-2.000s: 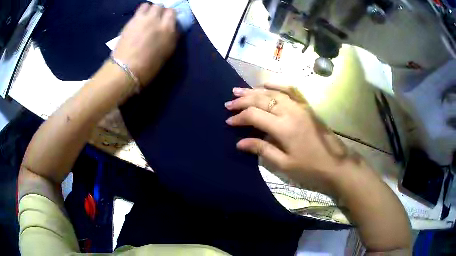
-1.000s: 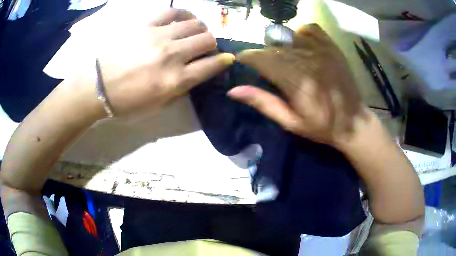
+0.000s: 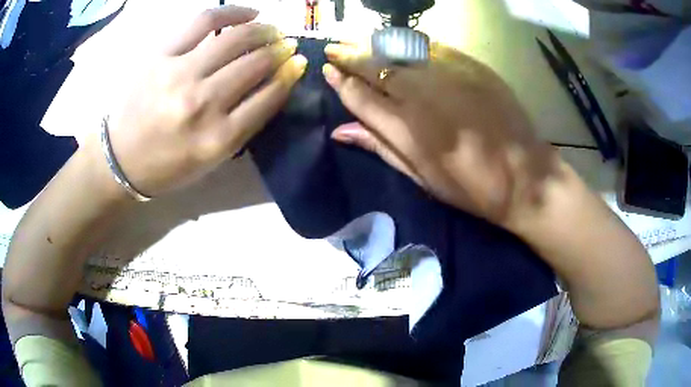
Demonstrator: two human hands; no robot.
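Note:
My left hand [image 3: 204, 106] and my right hand [image 3: 439, 121] hold the top edge of a dark fabric panel [image 3: 318, 166] between them, near the top centre. The panel runs down to the right over the table's front edge. A light fabric piece [image 3: 376, 240] shows along its curled lower left edge. Both hands have fingertips pressed on the cloth. A ribbed silver knob [image 3: 400, 46] hangs over my right hand. The needle area lies at the upper rim and is not clearly seen.
Dark snips [image 3: 580, 94] and a black phone-like rectangle [image 3: 656, 172] lie at the right. More dark cloth [image 3: 30, 113] lies at the far left. A ruler-like scale [image 3: 227, 289] runs along the front table edge. A red-handled thing [image 3: 141, 339] shows below it.
The panel moved from the left and centre to the right, with its lower edge now curled to show light fabric. My left hand came down beside my right, and both took its top edge.

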